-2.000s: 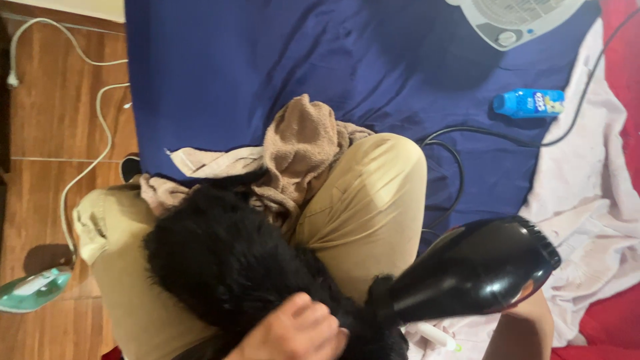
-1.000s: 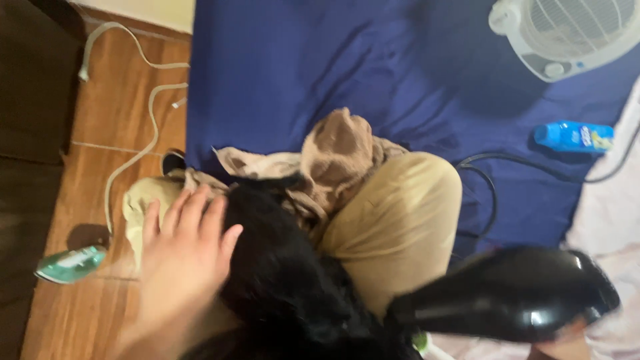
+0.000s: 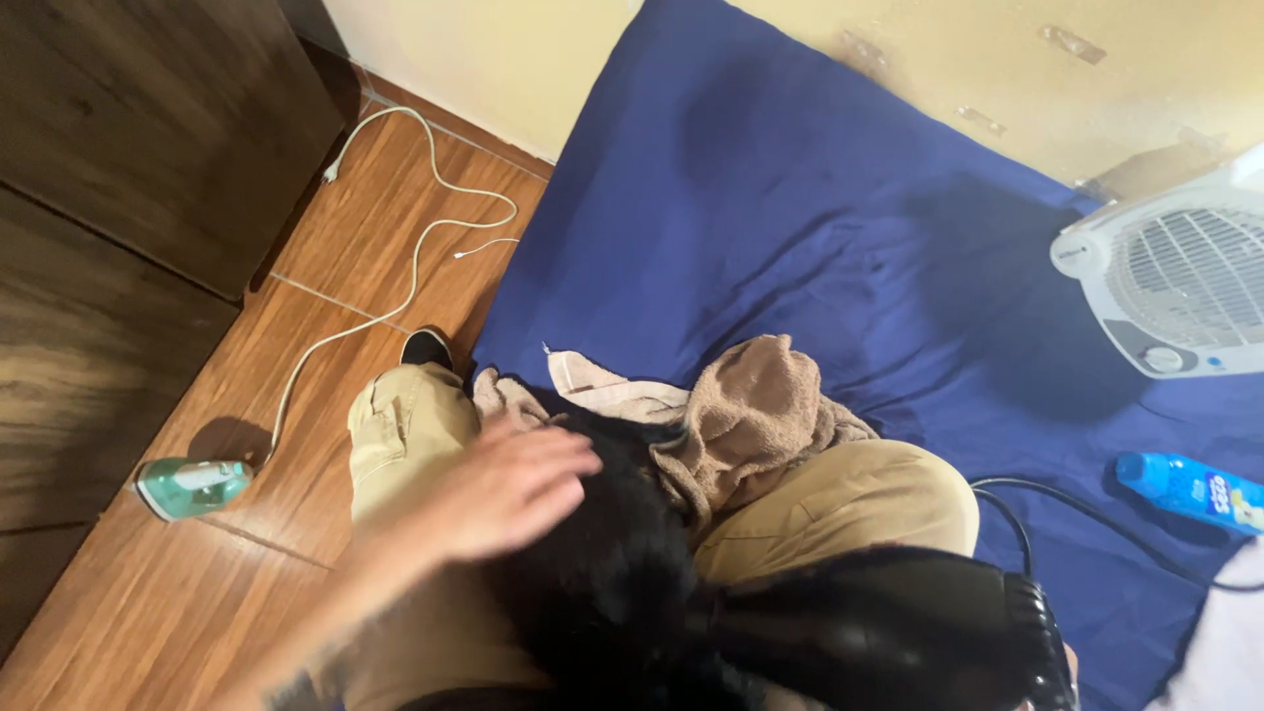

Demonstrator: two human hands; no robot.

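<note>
A black-furred animal (image 3: 612, 563) lies across my lap, between my legs in khaki trousers (image 3: 839, 504). My left hand (image 3: 518, 484), blurred, is over the animal's upper left side with its fingers apart and nothing held; whether it touches the fur I cannot tell. At the lower right a black hair dryer (image 3: 879, 622) points left at the fur. My right hand (image 3: 1070, 664) is mostly hidden behind the dryer, with only a bit of skin showing at its rear end. A brown towel (image 3: 755, 415) lies bunched beyond the animal, against my right thigh.
A white fan (image 3: 1195, 281) and a blue bottle (image 3: 1190, 491) are on the blue sheet (image 3: 691, 247) at the right. A black cord (image 3: 1086, 513) runs past the bottle. On the wooden-look floor (image 3: 365, 267) lies a green iron (image 3: 195, 487) with a white cord, near dark wooden furniture (image 3: 109, 247).
My left hand has gone from low on the animal to its upper left side, passing over my left knee. The dryer remains directed at the fur. The view has swung left and upward.
</note>
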